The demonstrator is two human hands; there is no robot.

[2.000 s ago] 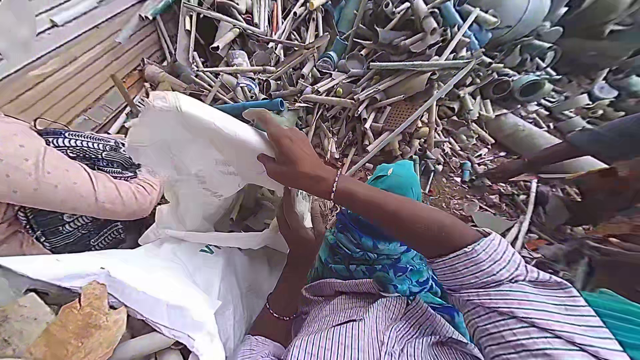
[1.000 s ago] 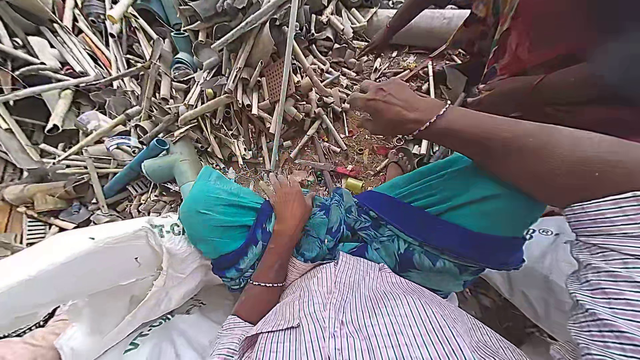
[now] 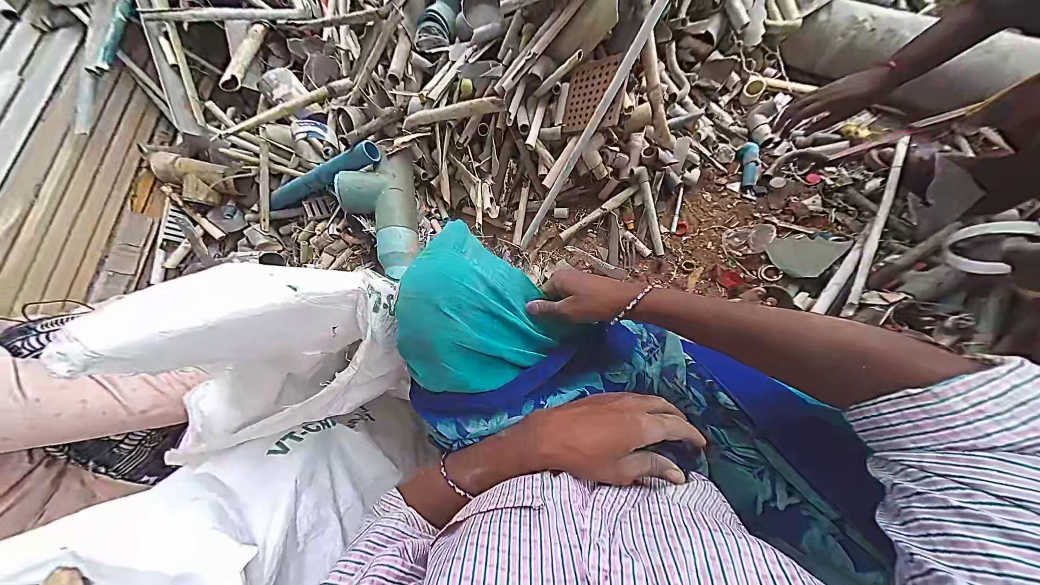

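Observation:
My right hand [image 3: 581,296] has its thumb and fingers closed on the turquoise cloth [image 3: 463,317] over my raised knee. Lower down, my left hand [image 3: 621,439] lies across my lap with curled fingers on a bunch of dark blue cloth [image 3: 678,457]. A blue floral garment [image 3: 650,366] spreads beneath both hands. Left of the knee, a white woven sack [image 3: 292,479] bearing green print lies with its mouth folded, partly against the turquoise cloth.
A heap of scrap plastic pipes [image 3: 479,106] stretches ahead, with a grey-green pipe tee [image 3: 394,203] beside the knee. Long slats [image 3: 73,179] lie at left. Another person's sleeve [image 3: 97,398] is beside the sack; a different person's hand [image 3: 837,101] reaches over the scrap at upper right.
Two seconds ago both my hands were at the white sack; now they are at the cloth on my knee and lap. Since one second ago my right hand has come down to the turquoise cloth.

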